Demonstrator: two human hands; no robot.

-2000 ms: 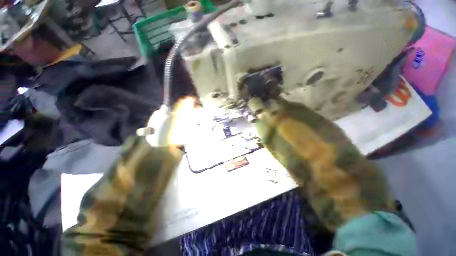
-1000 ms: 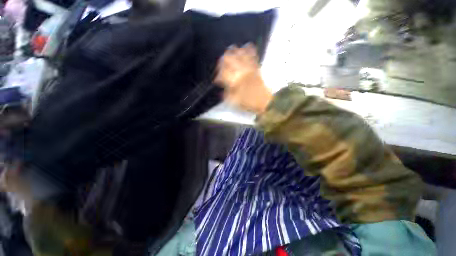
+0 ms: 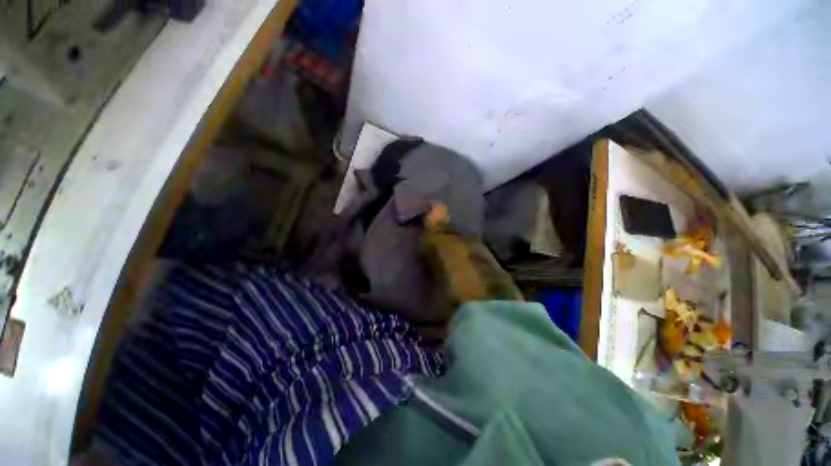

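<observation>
Grey cut cloth pieces [image 3: 437, 177] lie in a limp pile beside my lap, with a black piece at their left edge. My right hand [image 3: 437, 217] is small and blurred at the pile, below a camouflage sleeve. Its fingers touch a small grey piece; whether they grip it cannot be told. My left hand is not in view; a small brownish patch at the bottom left edge is too unclear to name. The sewing machine [image 3: 55, 64] shows only in part at the upper left.
The white machine table [image 3: 164, 118] runs down the left with a brown edge. My striped apron [image 3: 301, 364] covers my lap. A large white surface [image 3: 510, 64] stands behind the pile. At right, another white table [image 3: 624, 173] bears a dark rectangle and orange scraps.
The view has swung right, away from the dark cloth and the machine's needle area. My right hand has moved off the dark cloth to the grey pile. My left hand has left view.
</observation>
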